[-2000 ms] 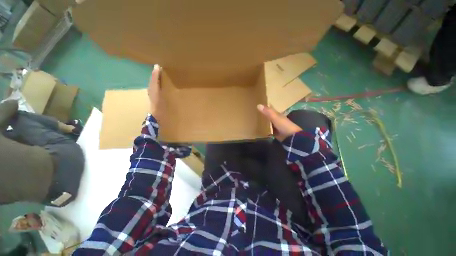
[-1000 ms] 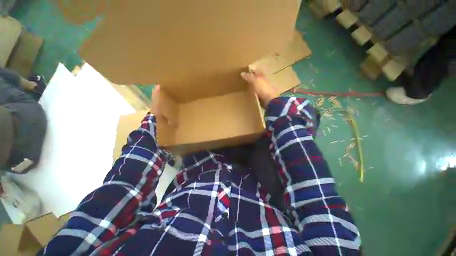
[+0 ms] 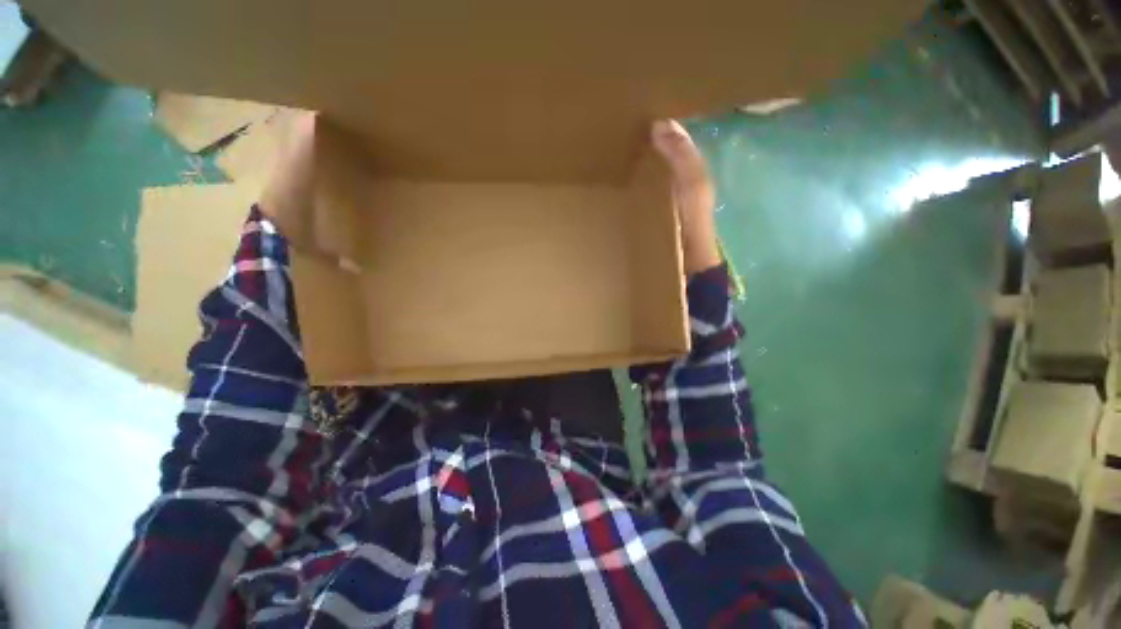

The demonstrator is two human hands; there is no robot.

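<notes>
A brown mailer box point(image 3: 504, 270) is held open above my lap, its side walls and front wall standing up and its inside empty. Its large plain lid point(image 3: 492, 62) stands above the tray and fills the top of the picture. My left hand point(image 3: 301, 203) grips the left side wall, blurred, with fingertips inside the tray. My right hand point(image 3: 686, 178) grips the right side wall near the back corner, mostly outside it.
Flat brown blanks point(image 3: 172, 264) lie on the green floor point(image 3: 836, 320) at the left. A white sheet point(image 3: 74, 455) is at lower left. Pallets with cartons point(image 3: 1045, 442) stand at the right. More brown cardboard shows at the bottom right.
The view has swung right, bringing the right-hand cartons in. The box sits nearer and squarer to me, still held by both hands. The other people have left the picture.
</notes>
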